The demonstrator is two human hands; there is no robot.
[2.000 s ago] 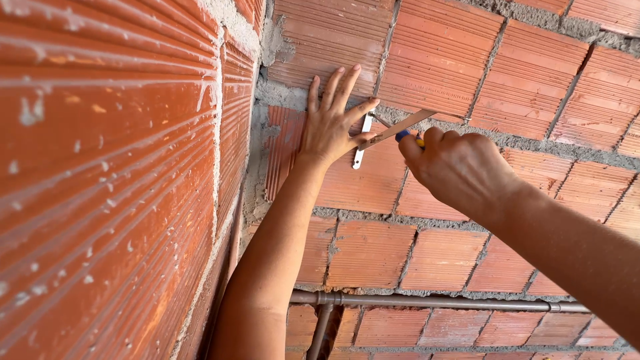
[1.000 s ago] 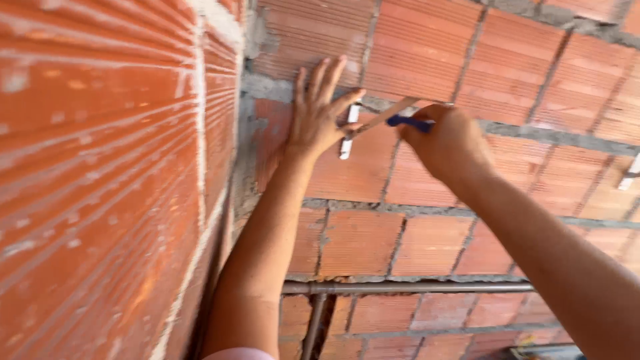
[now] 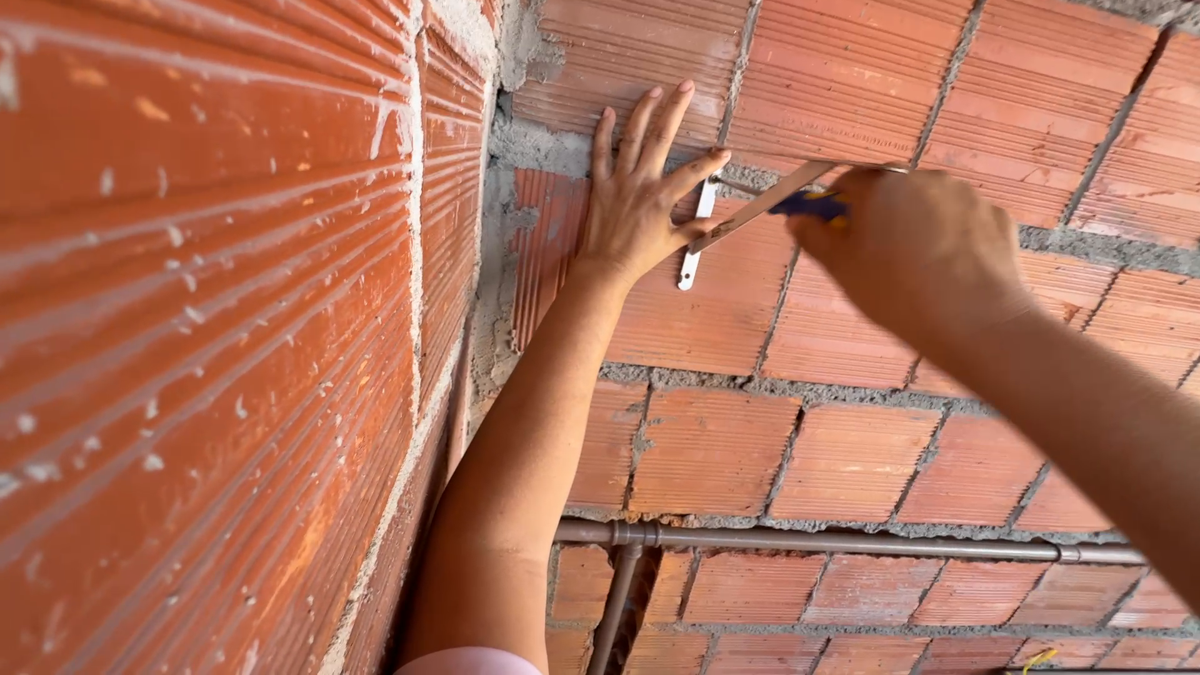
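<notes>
A white metal shelf bracket lies against the hollow-brick wall, its wall arm (image 3: 689, 266) pointing down and its brown-looking arm (image 3: 764, 203) slanting out to the right. My left hand (image 3: 642, 187) is spread on the brick, thumb and forefinger beside the bracket, pressing it near its upper end. My right hand (image 3: 914, 234) grips a screwdriver with a blue and yellow handle (image 3: 811, 204). Its shank runs left behind the slanting arm toward the bracket's top, at the mortar joint. The contact of tip and screw is too small to make out.
A rough brick wall (image 3: 234, 356) stands close on the left and meets the facing wall in a mortared corner. Below my hands a brown pipe (image 3: 844, 542) crosses the facing wall, with a branch (image 3: 614, 605) running down. A yellow strand (image 3: 1039, 658) shows at the lower right.
My right hand has turned somewhat around the screwdriver handle and stays by the bracket. My left hand keeps its place on the wall.
</notes>
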